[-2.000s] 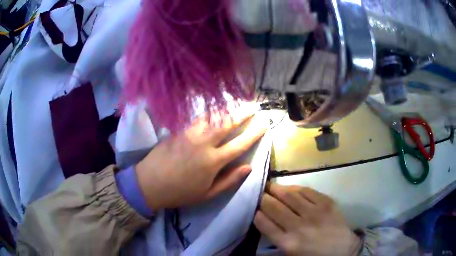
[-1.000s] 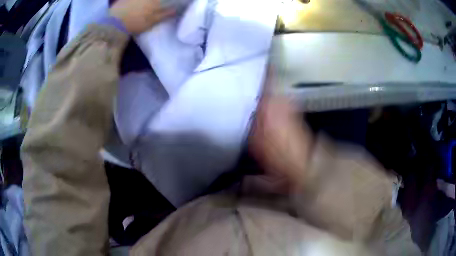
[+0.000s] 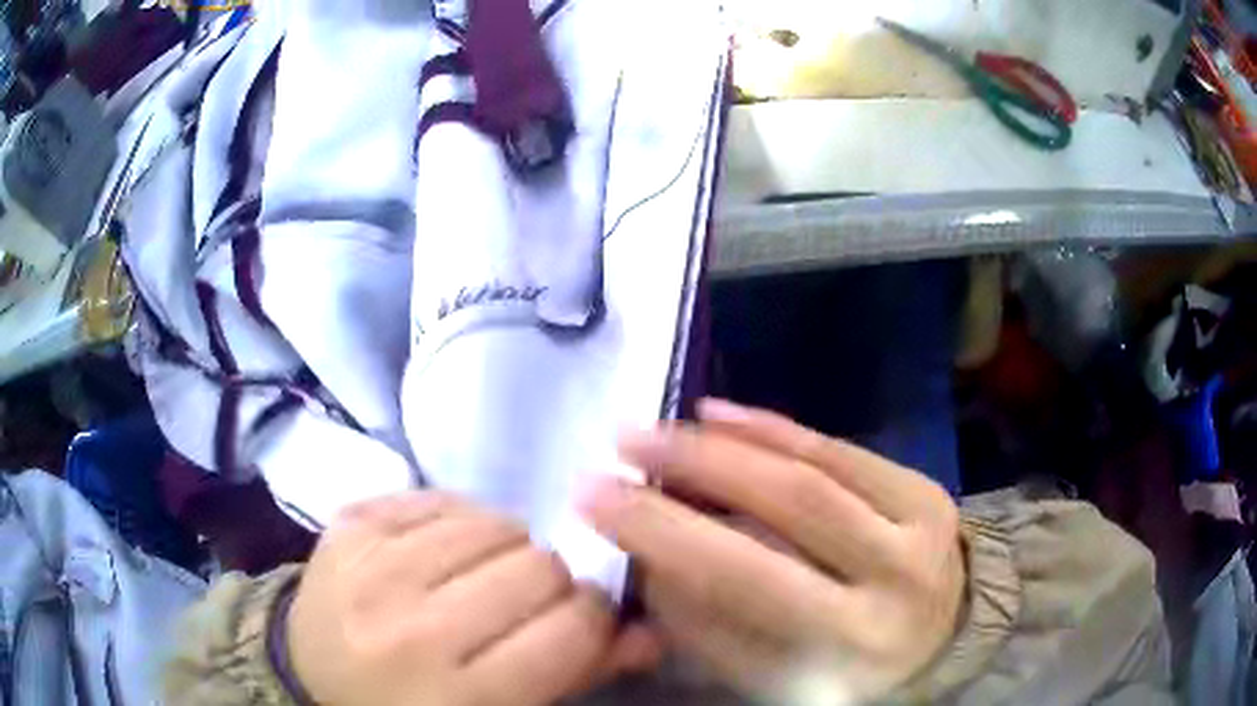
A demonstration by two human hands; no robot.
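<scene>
A pale lilac-grey garment panel [image 3: 510, 400] with a dark seam edge along its right side hangs over the table's front edge towards me. A maroon strip [image 3: 513, 62] lies across its upper part. My left hand [image 3: 448, 600] is closed on the lower end of the panel. My right hand [image 3: 800, 545] holds the panel's lower right edge between thumb and fingers, close beside my left hand. The left fingertips are partly hidden by cloth and by the hand itself.
Scissors [image 3: 1013, 97] with a red and a green handle loop lie on the white table [image 3: 882, 152], right of the cloth. More pale cloth with maroon bands [image 3: 331, 290] is heaped at left. Pale cloth [image 3: 97, 607] lies low at far left. The machine head is out of view.
The view has tilted down from the machine. Both hands have moved to the panel's lower end near my body; my left hand came down from the upper left. The panel now lies straighter.
</scene>
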